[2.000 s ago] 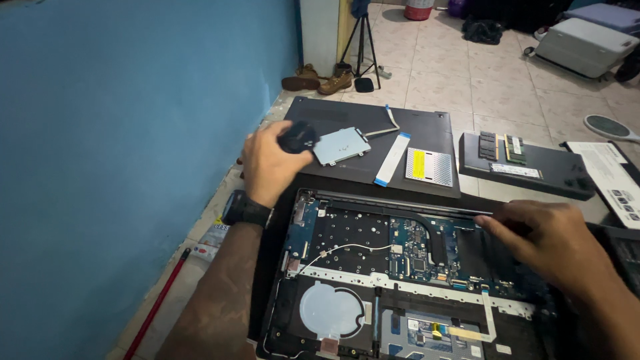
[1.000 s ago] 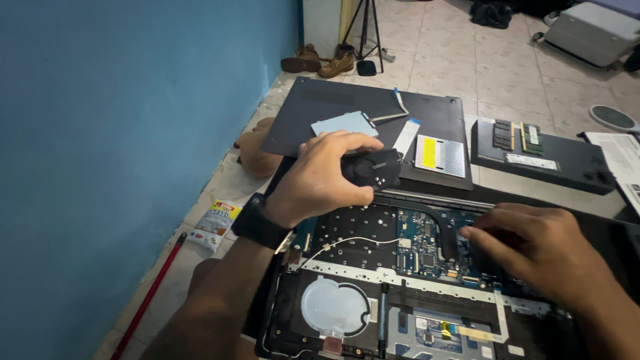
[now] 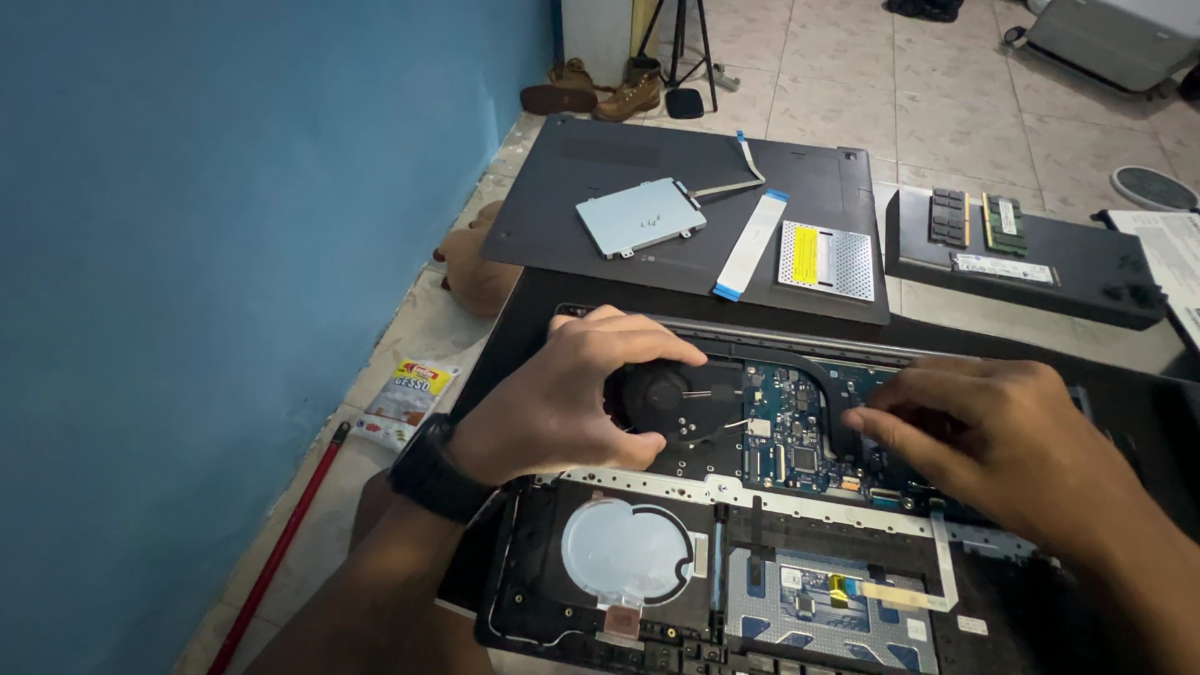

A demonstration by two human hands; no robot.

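Observation:
An opened laptop chassis [image 3: 731,497] lies with its inside facing up. My left hand [image 3: 600,398], wearing a black watch, grips a round black cooling fan [image 3: 656,394] between thumb and fingers, over the upper left bay. Right of the fan is the blue motherboard [image 3: 792,412], crossed by a dark heat pipe [image 3: 825,380]. My right hand [image 3: 975,431] has its thumb and fingertips bent at the lower end of the heat pipe; whether it pinches anything is hidden. The touchpad board [image 3: 830,600] and a ribbon cable sit in the lower part.
Behind lies the dark bottom cover [image 3: 562,202], bearing a metal drive bracket [image 3: 642,220], a white flat cable [image 3: 752,246] and a perforated metal plate [image 3: 848,267]. Memory modules [image 3: 1005,223] and an M.2 drive [image 3: 1005,269] rest on a black box [image 3: 1106,277]. Left is a blue wall [image 3: 234,234].
My left hand has brought the fan from over the bottom cover down to the chassis's upper left bay. My right hand has stayed about the motherboard's right side.

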